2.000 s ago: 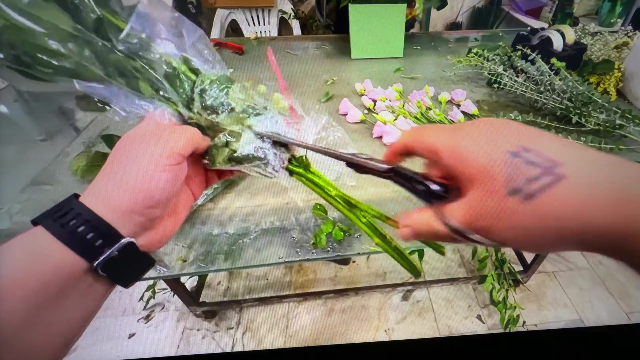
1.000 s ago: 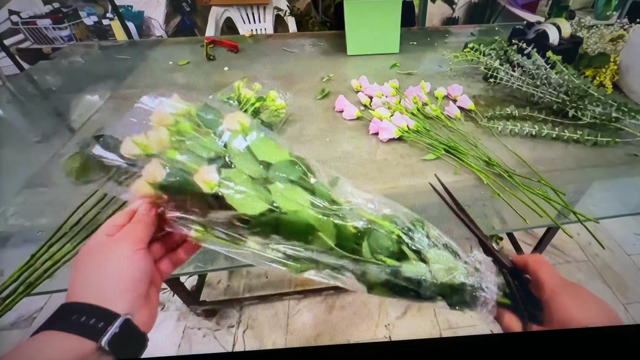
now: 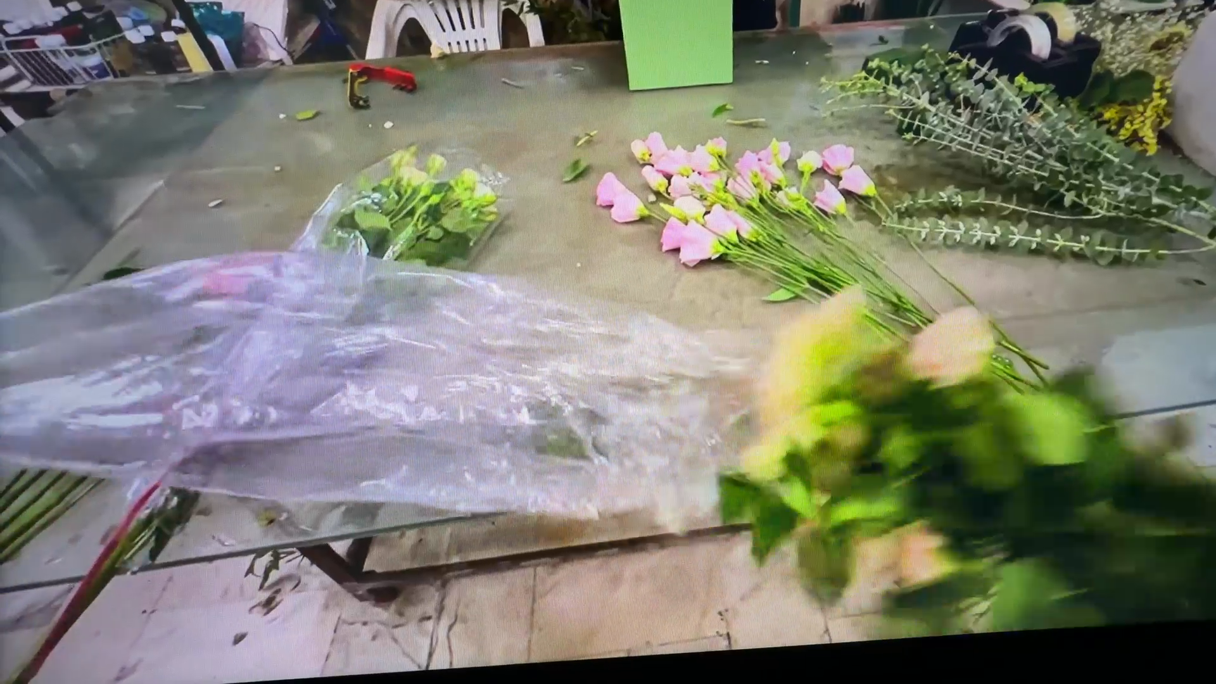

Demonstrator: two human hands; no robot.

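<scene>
Neither of my hands shows in the head view now. A blurred bunch of pale peach roses with green leaves (image 3: 912,456) fills the lower right, outside its wrapping; what holds it is out of sight. To its left a crumpled clear plastic sleeve (image 3: 399,380) stretches over the table's front part to the left edge. Behind the sleeve lies a small wrapped bunch of pale green buds (image 3: 418,204). Pink lisianthus (image 3: 698,233) are spread on the glass table (image 3: 541,133), their stems pointing to the front right. The scissors are not visible.
Eucalyptus branches (image 3: 1045,152) lie at the right, near a black tape dispenser (image 3: 1026,47). A red-handled tool (image 3: 380,81) and a light green box (image 3: 676,43) are towards the back. Green stems (image 3: 38,508) and a red strip (image 3: 104,551) cross the front left. A white plastic chair (image 3: 451,24) stands behind.
The peach roses, inside the plastic sleeve a second ago, are out of it and at the right. The sleeve is on the left, flattened. Both hands and the scissors have gone out of view.
</scene>
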